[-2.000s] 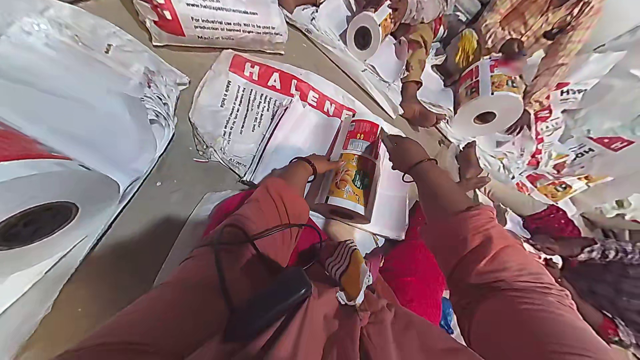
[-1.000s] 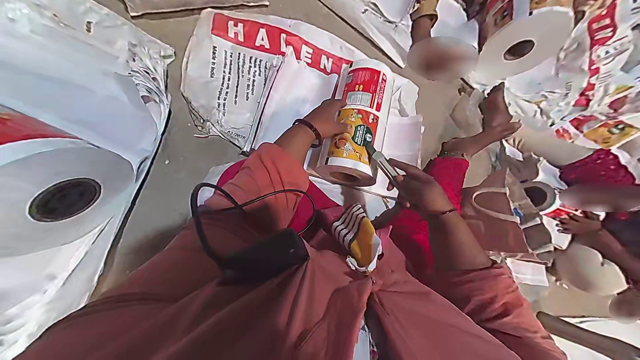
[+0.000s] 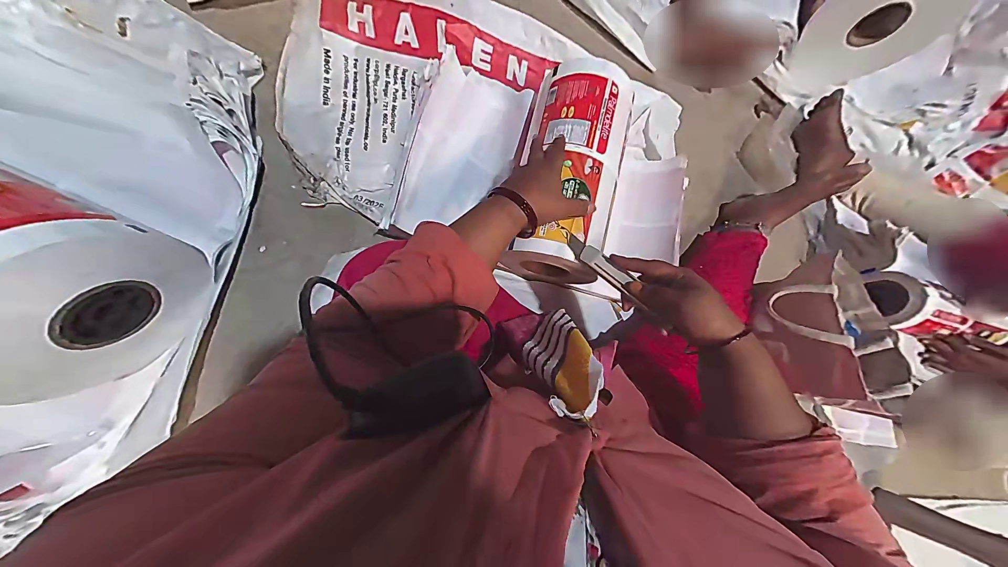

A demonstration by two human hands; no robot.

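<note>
A roll of printed label film (image 3: 579, 118), red, yellow and white, lies lengthwise in front of me with its cardboard core (image 3: 549, 268) toward me. My left hand (image 3: 549, 185) rests on the roll with its fingers spread over the print. My right hand (image 3: 681, 299) is closed around a utility knife (image 3: 606, 272), whose tip points at the near end of the film. Whether the blade touches the film I cannot tell. White film sheets (image 3: 465, 150) lie just left of the roll, and more white film (image 3: 646, 209) lies to its right.
A printed white sack (image 3: 346, 134) is spread on the floor beneath the sheets. Large white rolls (image 3: 102, 315) stand at the far left and another (image 3: 878, 24) at the upper right. A co-worker's bare foot (image 3: 823, 150) is to the right. A black pouch with a cord (image 3: 417, 394) lies on my lap.
The knife in my right hand, seen beside the roll one second ago, is now at its near end. My left hand stays on the roll. The view has shifted.
</note>
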